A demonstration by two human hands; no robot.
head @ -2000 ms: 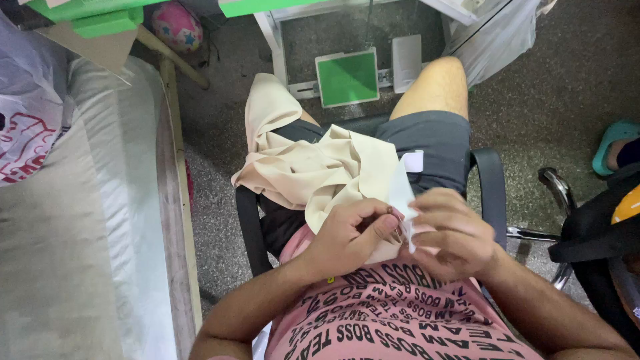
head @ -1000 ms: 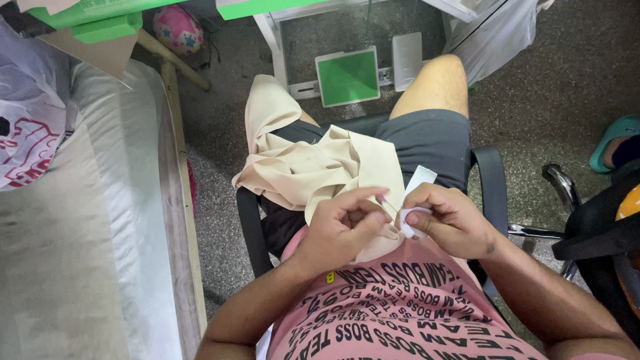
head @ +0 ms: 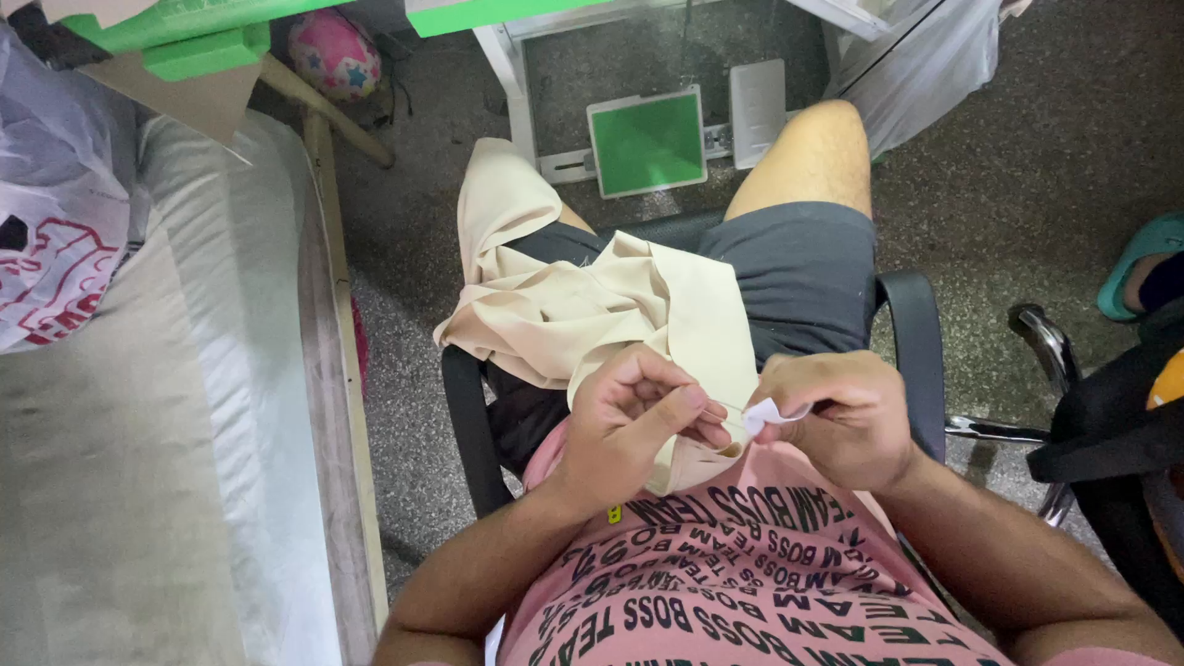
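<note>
A beige cloth [head: 592, 305] lies bunched across my lap, with one end over my left knee and another at my waist. Near its lower edge, my left hand [head: 638, 425] pinches a fine, light strand, perhaps thread, between thumb and fingers. That strand runs toward a small white strip [head: 770, 416], paper or fabric, which my right hand [head: 837, 416] grips between thumb and curled fingers. The two hands are a short gap apart above the cloth. Whether a needle is there is too small to tell.
A bed [head: 111, 481] with a wooden side rail is on the left, under a plastic bag [head: 55, 213]. Green-edged tables [head: 499, 14] stand ahead, with a green panel [head: 647, 143] below. Chair armrests [head: 911, 361] flank me. On the right are another chair [head: 1110, 435] and a person's foot in a teal clog [head: 1133, 268].
The white strip has gone from hanging out beside my right hand to being mostly bunched within its grip. My hands first worked close together, then drew slightly apart.
</note>
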